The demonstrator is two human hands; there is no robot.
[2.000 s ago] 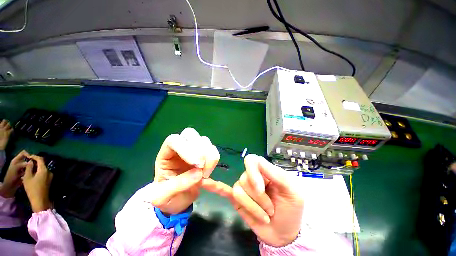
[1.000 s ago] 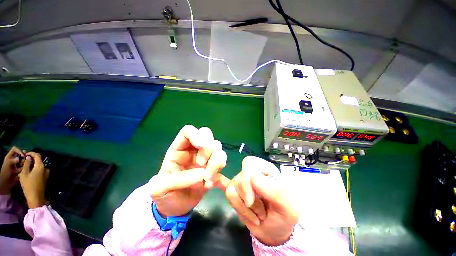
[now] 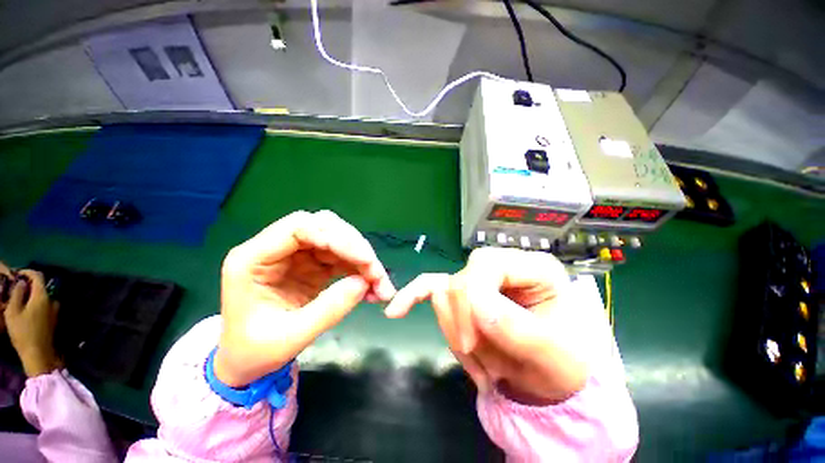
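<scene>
My left hand is bare, with a blue wrist band, at the centre. Its thumb and index fingertips meet. My right hand is beside it, fingers curled, one fingertip pointing at the left fingertips and touching or nearly touching them. No unit is visible between the fingers; anything tiny there is hidden or blurred. Behind the hands, thin black test leads with a white tag lie on the green mat. The white-topped power supply and the beige-topped power supply show lit red digits.
A deep black parts tray stands at right; a shallow black tray is behind the supplies. White paper lies partly behind my right hand. At left are a blue mat with small dark parts, a black tray and a neighbour's hands.
The view has shifted, so the bench things appear farther left and higher. My left hand's curled fingers have spread into a rounder loop. My right hand has turned, its pointing finger now more level.
</scene>
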